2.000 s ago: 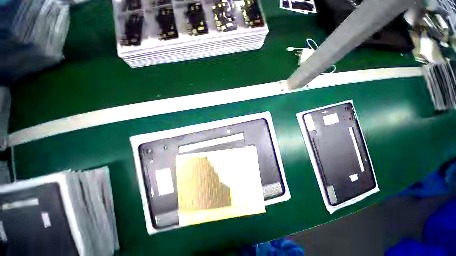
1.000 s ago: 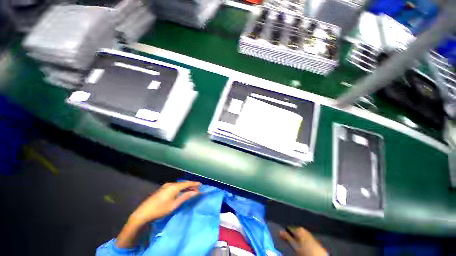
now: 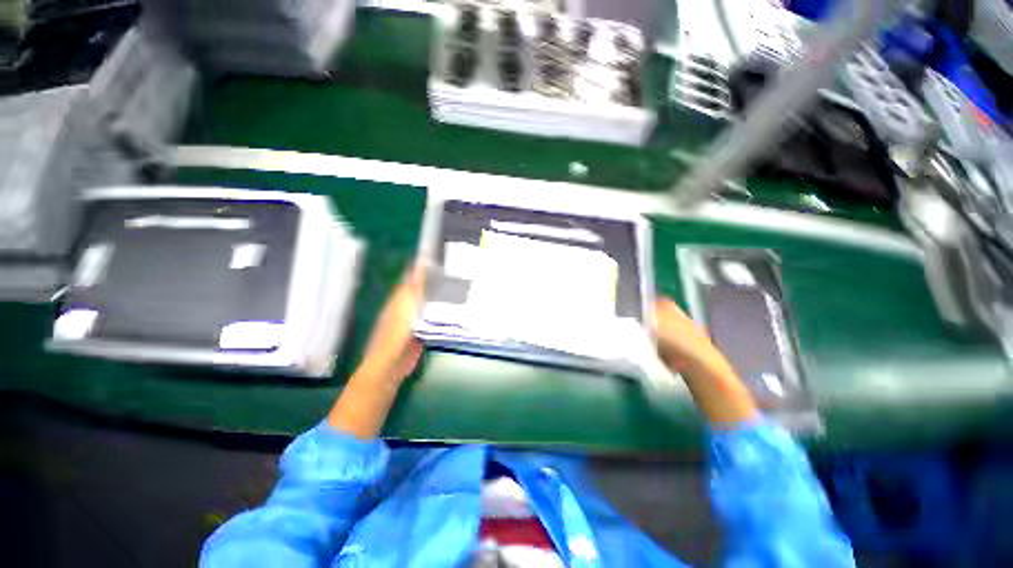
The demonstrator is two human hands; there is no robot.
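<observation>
A dark tablet back cover (image 3: 450, 239) lies in a white tray in front of me, with a pale adhesive sheet (image 3: 544, 283) on top of it. My left hand (image 3: 400, 322) is at the tray's left edge, its fingers partly hidden beside it. My right hand (image 3: 678, 333) is at the tray's lower right edge. Both hands seem to hold the tray by its sides; the picture is blurred. No tweezers can be made out.
A stack of covers (image 3: 183, 288) stands at the left. A single cover (image 3: 742, 305) lies at the right. Behind the white strip (image 3: 378, 172) are stacked white trays of small black parts (image 3: 539, 117) and a slanted metal post (image 3: 778, 105). Grey stacks stand at the far left.
Both hands have come up from near my body to the two sides of the middle cover's tray. The camera view has turned, so the bench appears shifted.
</observation>
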